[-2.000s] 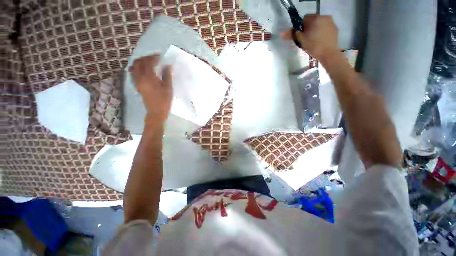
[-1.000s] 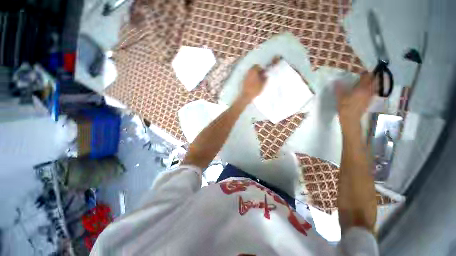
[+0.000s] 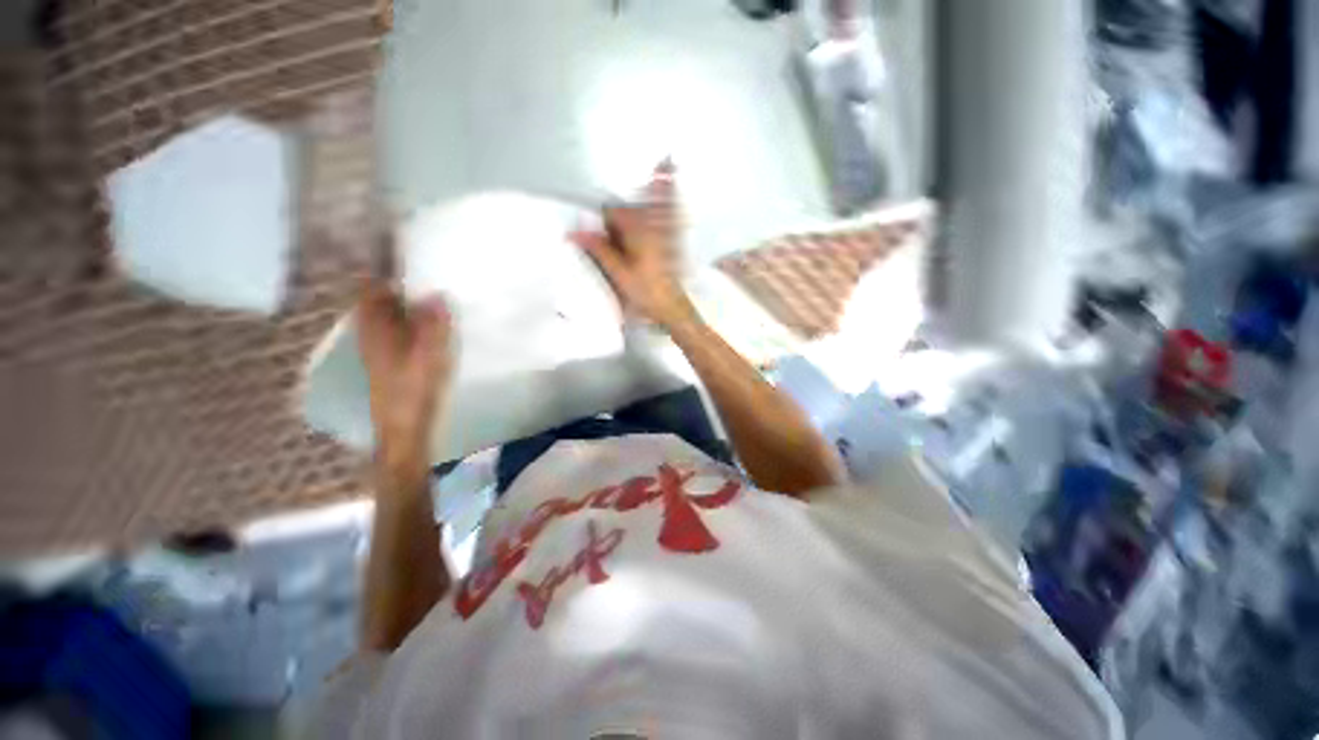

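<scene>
A white sheet [image 3: 506,268] lies near the table's front edge between my hands. My left hand [image 3: 407,340] is at its left edge, blurred; whether the fingers grip the sheet cannot be told. My right hand [image 3: 637,253] is at its right edge, thumb and fingers apart, with no held thing visible. A many-sided white paper piece [image 3: 203,217] lies on the brown lattice fabric [image 3: 159,390] at left. A cut lattice piece [image 3: 817,275] lies to the right of my right hand. The shears are not clearly visible.
A thick pale roll [image 3: 1008,174] runs along the table's right side, with a metal plate [image 3: 851,123] to its left. A dark object is cut off at the top edge. Blue and red items and scraps fill the floor at right; blue also shows at lower left.
The view has swung. My right hand has left the shears' side and come down near the sheet. The white piece and lattice piece between my hands have given way to a pale sheet.
</scene>
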